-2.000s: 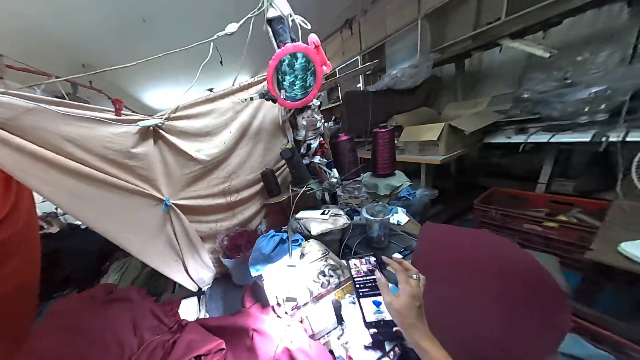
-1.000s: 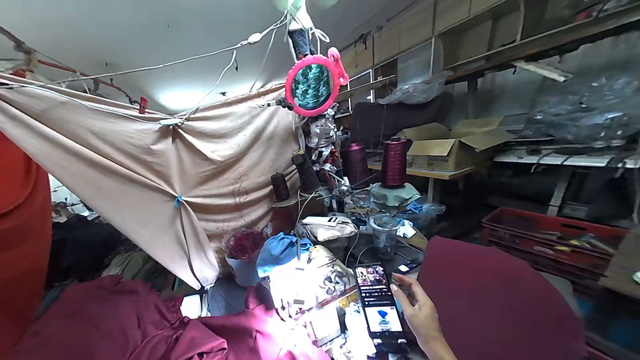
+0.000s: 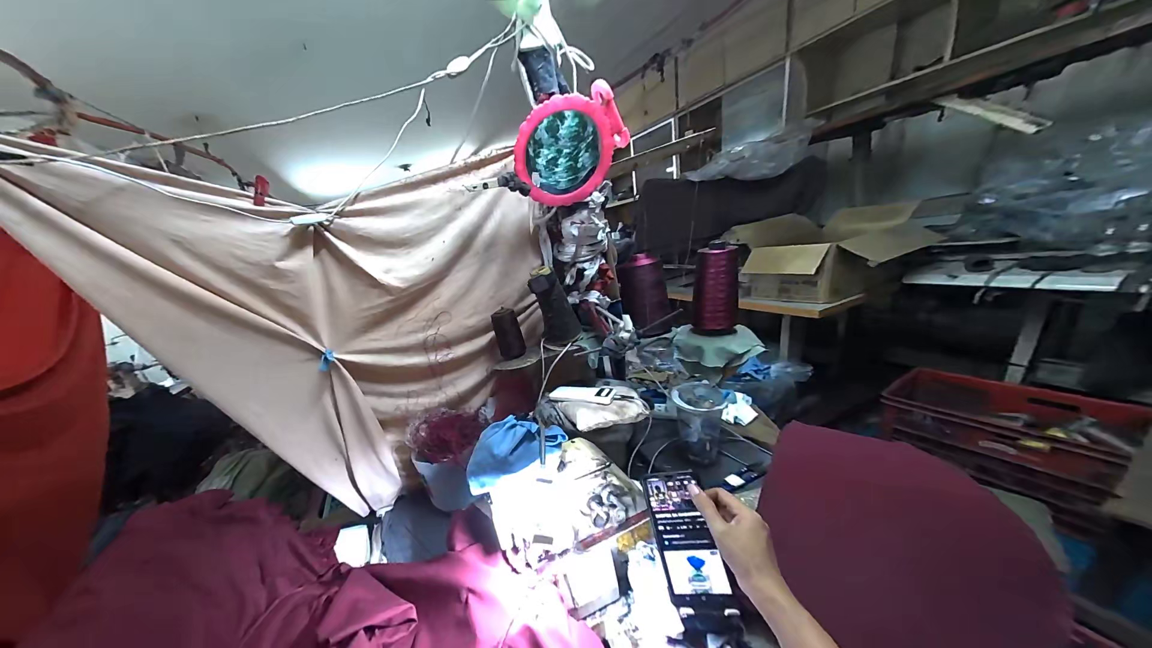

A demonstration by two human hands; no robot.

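Note:
My right hand (image 3: pixel 740 538) reaches in from the lower right, a fingertip over the upper part of a lit smartphone (image 3: pixel 677 531). The phone stands tilted beside the brightly lit, cloth-wrapped head of a sewing machine (image 3: pixel 562 495); its support is hard to make out. Maroon fabric (image 3: pixel 225 576) is heaped at lower left and under the light, and another maroon piece (image 3: pixel 900 540) lies right of my hand. A blue cloth (image 3: pixel 511 450) rests left of the machine, and a clear plastic cup (image 3: pixel 698 418) stands behind the phone. My left hand is not in view.
Maroon thread cones (image 3: pixel 715 288) and dark thread spools (image 3: pixel 507 333) stand behind. A pink-framed mirror (image 3: pixel 564 150) hangs on a post. A beige cloth (image 3: pixel 270 306) is strung across the left. An open cardboard box (image 3: pixel 796 274) and red plastic crates (image 3: pixel 1017 414) are at right.
My right hand has shifted from the phone's upper right edge, and a fingertip is now over its screen. The view has moved slightly.

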